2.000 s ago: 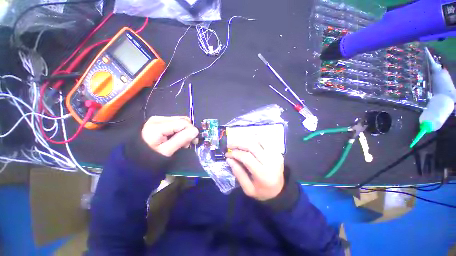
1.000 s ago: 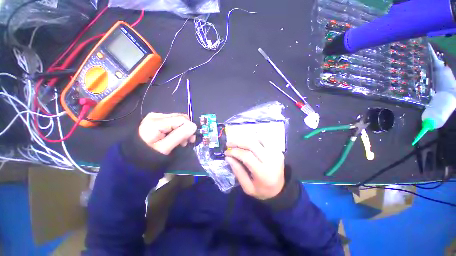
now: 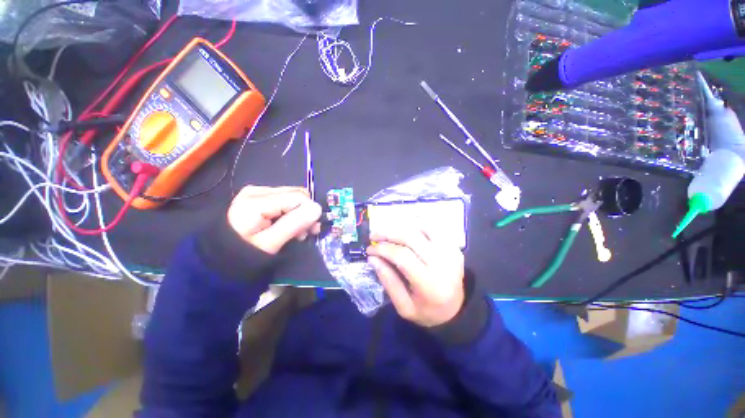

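Note:
A green circuit board (image 3: 341,214) with tiny parts stands at the left end of a flat white battery pack (image 3: 417,219) in a dark frame. Red wire shows between them. My left hand (image 3: 274,219) pinches something small and dark at the board's left edge; the fingers hide what it is. My right hand (image 3: 418,273) lies over the pack's lower left part and grips it. A crinkled clear plastic bag (image 3: 356,282) lies under and around the unit. Thin tweezers (image 3: 309,163) point away just above my left fingertips; whether the fingers touch them is unclear.
An orange multimeter (image 3: 181,122) with cables lies left, white cables (image 3: 49,204) far left. Solder wire (image 3: 339,61) lies above. Red-banded tweezers (image 3: 476,155), green-handled cutters (image 3: 564,237), a parts tray (image 3: 604,114), a purple tool (image 3: 645,47) and a green-nozzled bottle (image 3: 711,186) are right.
Both hands keep nearly the same grip on the unit. The multimeter and the other bench items sit slightly differently in the picture, as the camera view has shifted a little.

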